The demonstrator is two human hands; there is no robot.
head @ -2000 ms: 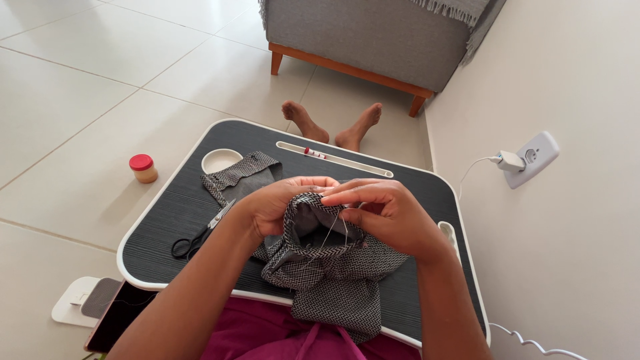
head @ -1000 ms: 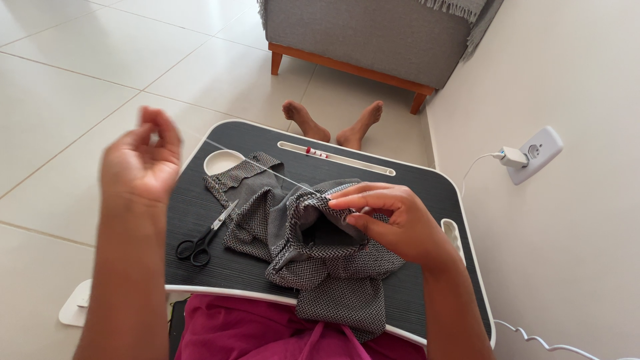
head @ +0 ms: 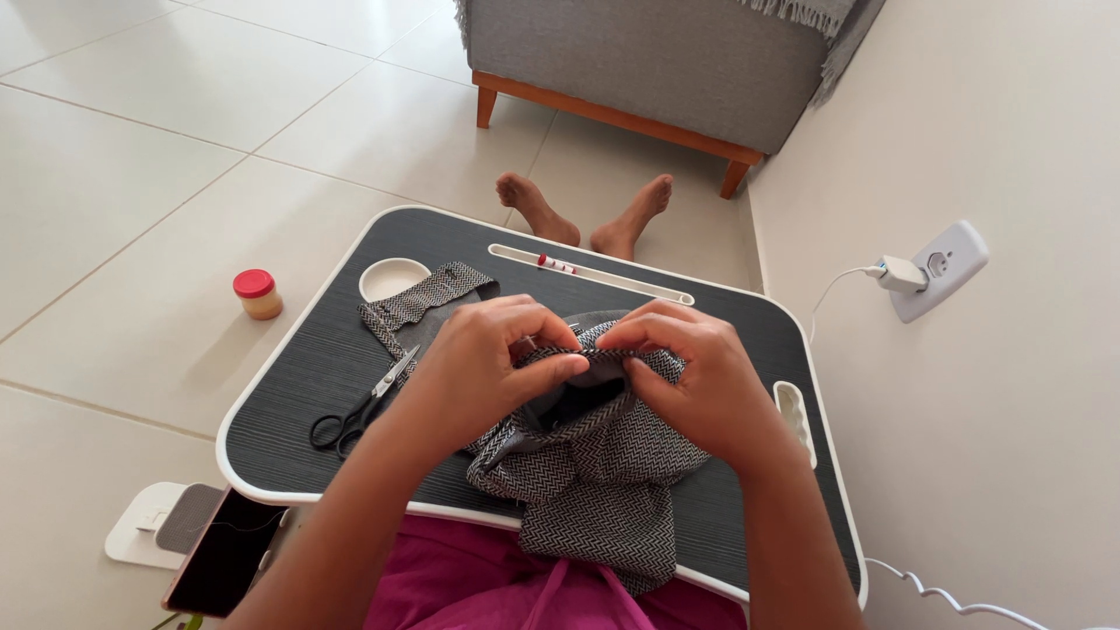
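Observation:
A grey herringbone-patterned fabric garment (head: pixel 604 437) lies bunched on the dark lap table (head: pixel 700 516), one part hanging over its near edge. My left hand (head: pixel 516 350) pinches the folded rim of its round opening between thumb and fingers. Close beside it, my right hand (head: pixel 669 359) pinches the same rim. Whether a needle is between the fingers cannot be told. Black-handled scissors (head: pixel 367 402) lie partly open left of my left hand, their tips against the fabric. A small white round dish (head: pixel 394 278) stands behind them at the back left.
Red-and-white small items (head: pixel 557 264) lie in the table's slot. On the floor to the left stands a red-lidded jar (head: pixel 257 294); a phone (head: pixel 226 551) is at the lower left. A charger (head: pixel 901 275) is plugged into the right wall. Feet and a grey sofa are beyond.
My left hand, raised at the left with a thread stretched from the fabric a second ago, has come back to the garment's rim beside my right hand.

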